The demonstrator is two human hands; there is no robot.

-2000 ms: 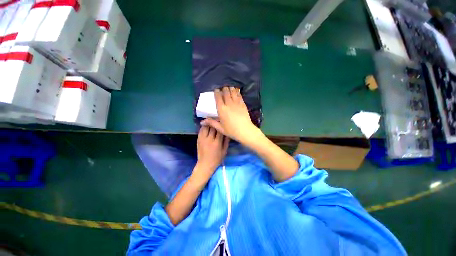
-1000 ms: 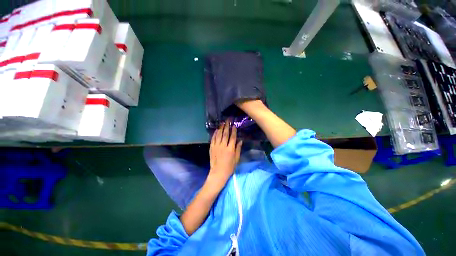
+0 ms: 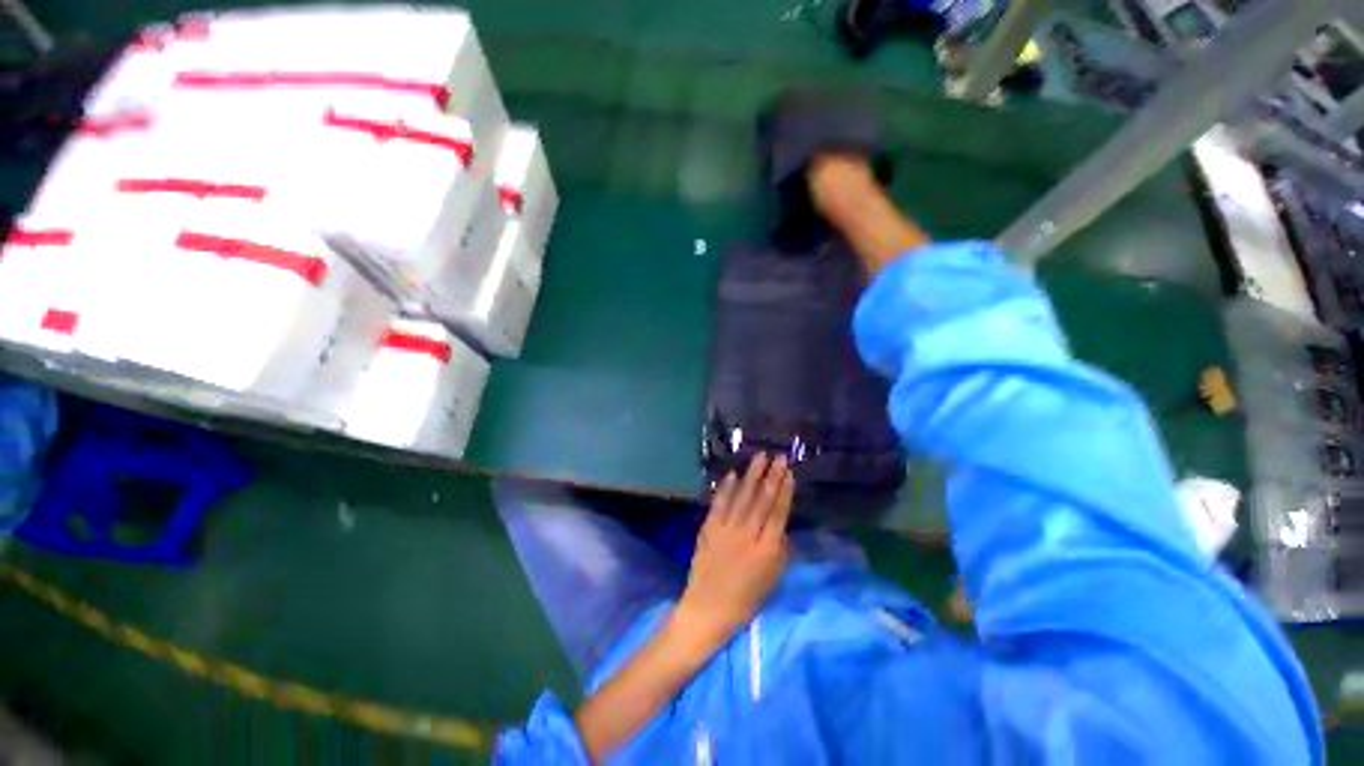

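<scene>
A smaller dark mailer (image 3: 820,123) is at the far side of the green bench. My right hand (image 3: 847,192) is on its near edge, fingertips hidden against the dark plastic, and seems to grip it. The stack of flat black poly mailers (image 3: 800,337) lies in front of me at the bench's near edge, with a shiny strip across its near end. My left hand (image 3: 744,531) rests on that near end with its fingers extended and holds nothing. No carton shows in either hand.
A large stack of white cartons with red bands (image 3: 284,299) stands at the left. A metal upright (image 3: 1152,142) slants at the right. Beyond it are clear plastic trays (image 3: 1301,449), a white scrap (image 3: 1209,509) and a small tan piece (image 3: 1216,391). A blue stool (image 3: 142,486) is below left.
My right hand has moved from the near mailer to the far side, where a smaller dark mailer now shows. My left hand stays at the near edge. The view has shifted and the carton stack shows more.
</scene>
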